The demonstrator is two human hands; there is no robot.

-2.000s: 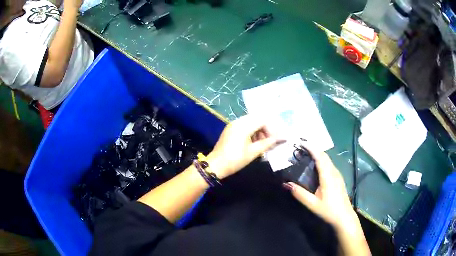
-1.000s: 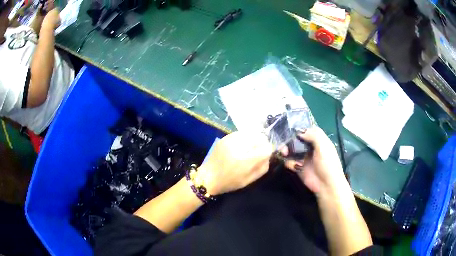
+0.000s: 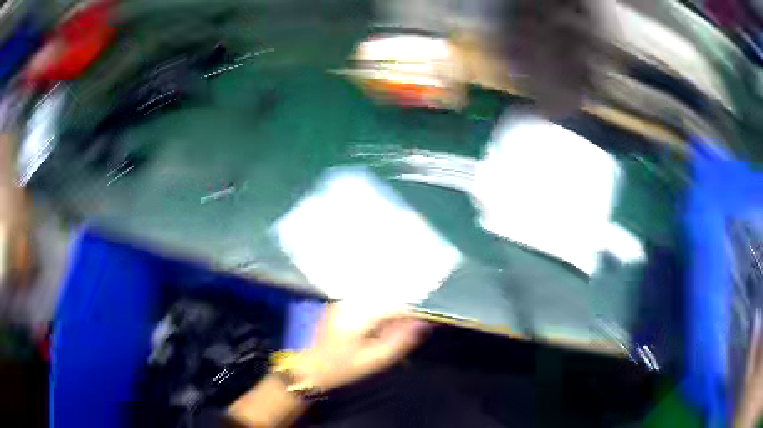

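The view is strongly blurred. A flat white stack of bags lies on the green bench in front of me. My left hand is at the bench edge by the stack's near corner, fingers apart, with nothing visible in it. A skin-coloured strip at the far right edge, beside the blue basket, looks like part of my right hand or arm; it is cut off and its fingers cannot be made out. No adapter shows in either hand.
The blue tub with dark adapters is at lower left. A second white stack lies right, a small white block beside it. A carton is at the back; a red basket and another person's arm are left.
The view has swung right. The bagged adapter is gone from between my hands. My left hand has come away from it, and my right hand has moved far right.
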